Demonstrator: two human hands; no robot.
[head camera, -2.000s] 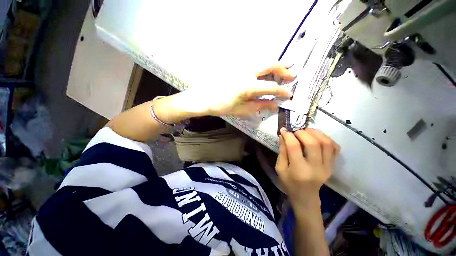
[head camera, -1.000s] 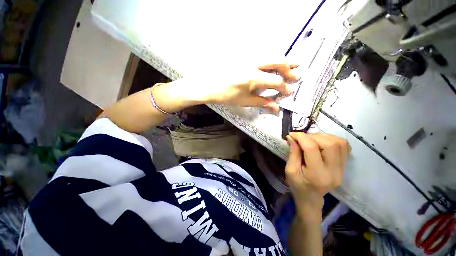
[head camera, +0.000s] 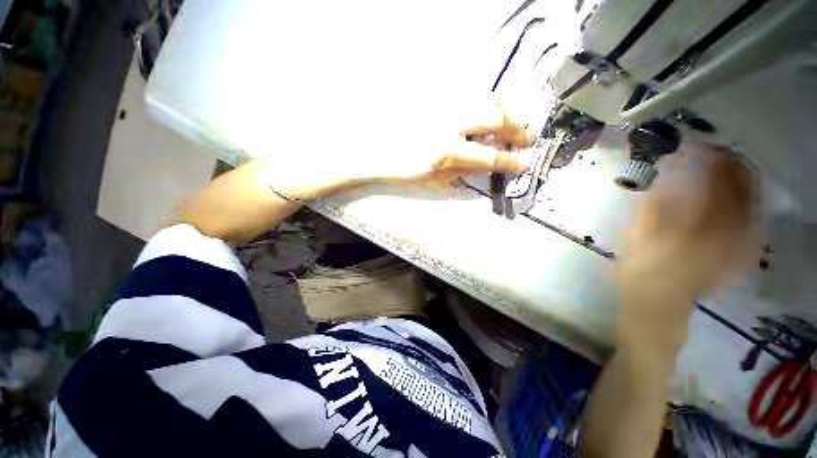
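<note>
The dark cloth strip lies on the white table with its short end towards the front edge. Pale cloth lies beside it and runs up to the presser foot area. My left hand rests on the table at the left of the work, fingers spread, fingertips touching the pale cloth's edge. Glare hides much of this hand. My right hand is blurred, raised at the right beside the machine's ridged knob, away from the cloth. Whether it holds anything cannot be told.
The white sewing machine head fills the upper right. Red scissors handles lie at the table's right edge. A folded beige pile is below the front edge. A pale side board stands at left.
My right hand has left the dark strip and moved up and right. The cloth now reaches less far towards the front edge. My left hand stays at the work. The view has shifted.
</note>
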